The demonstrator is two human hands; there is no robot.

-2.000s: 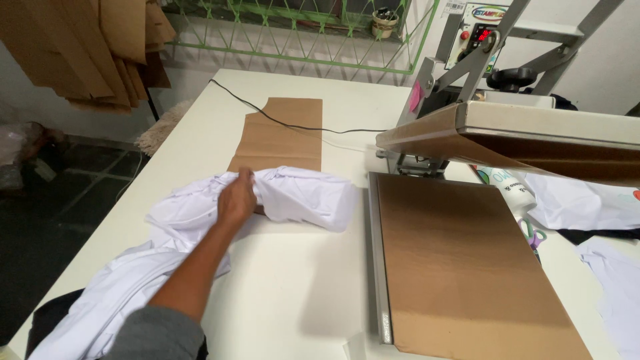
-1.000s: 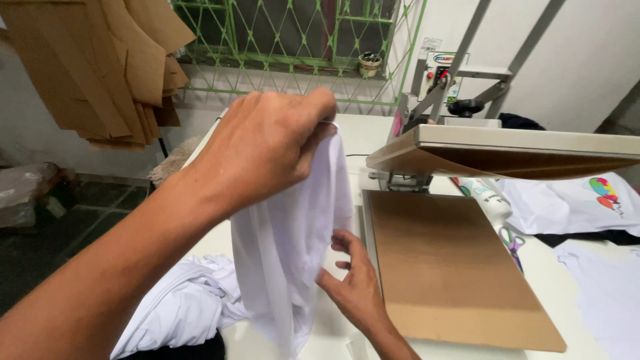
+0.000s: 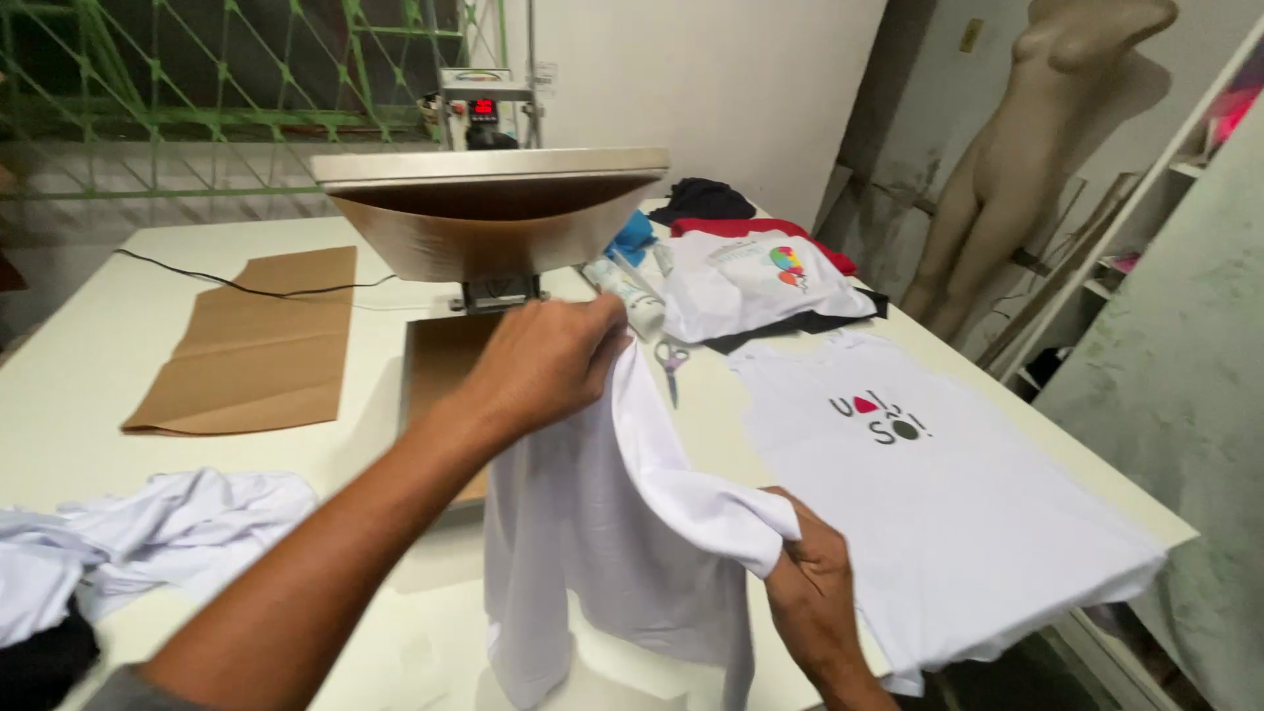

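Note:
A white fabric garment [image 3: 592,523] hangs between my hands above the front of the table. My left hand [image 3: 553,360] grips its upper edge, just in front of the heat press's lower platen [image 3: 444,365]. My right hand [image 3: 815,592], lower and to the right, pinches a folded edge of the same cloth. Behind my left hand the upper platen [image 3: 494,212] of the heat press is raised, with a brown sheet sagging under it. A printed white shirt [image 3: 948,494] lies flat on the right. The garment and left forearm hide part of the lower platen.
Brown paper [image 3: 262,346] and a black cable [image 3: 227,284] lie at left, crumpled white cloth [image 3: 197,523] nearer. Purple-handled scissors [image 3: 671,367] and a white bottle [image 3: 632,301] sit right of the press, beside a folded printed white garment [image 3: 726,286]. A mannequin [image 3: 1017,148] stands behind the table's right edge [image 3: 1047,425].
The view has swung right. Two seconds ago my left hand held white cloth down on the table; now the garment hangs raised, and my right hand, reaching toward it a second ago, grips its edge.

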